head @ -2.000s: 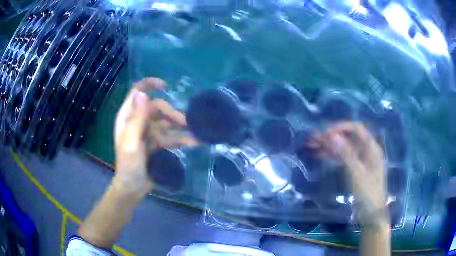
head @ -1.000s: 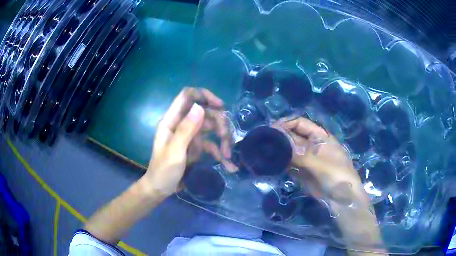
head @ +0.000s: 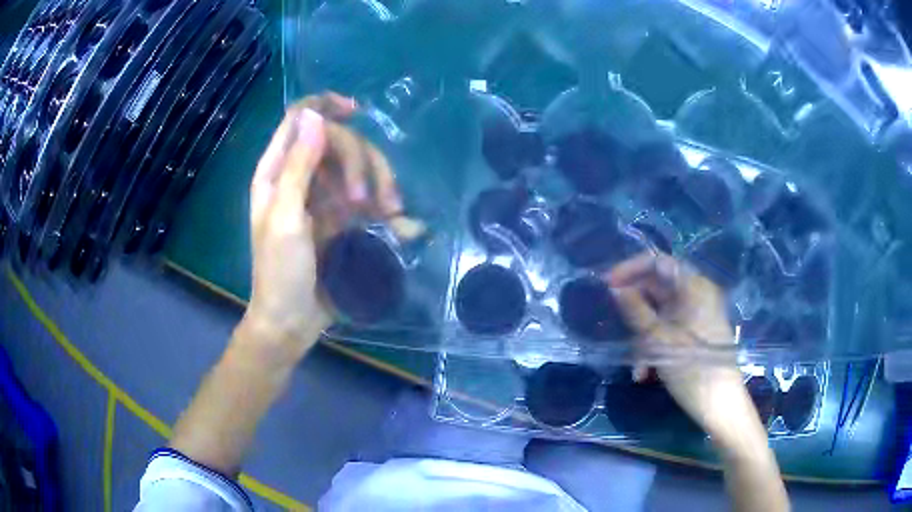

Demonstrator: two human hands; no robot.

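Note:
A clear blister tray (head: 625, 434) holds rows of dark discs, with an empty pocket at its near left corner. Another clear plastic layer overlaps it, and its edge runs across my right wrist. My left hand (head: 320, 200) is left of the tray. A dark disc (head: 362, 277) lies against its palm side, lower fingers behind it, and the thumb and upper fingers are raised. My right hand (head: 680, 310) is over the tray, blurred, its fingertips at the edge of a dark disc (head: 592, 306). Whether it grips that disc cannot be told.
A tall stack of filled clear trays (head: 120, 130) stands at the left on the green bench top (head: 215, 210). More shiny clear plastic bulges at the upper right. Grey floor with yellow lines (head: 75, 345) shows below the bench edge. A blue object (head: 903, 440) is cut off at the right edge.
The large disc that was at my right fingertips is no longer there. My left hand has moved up and left with its disc. My right hand has moved slightly right, and the clear plastic has shifted.

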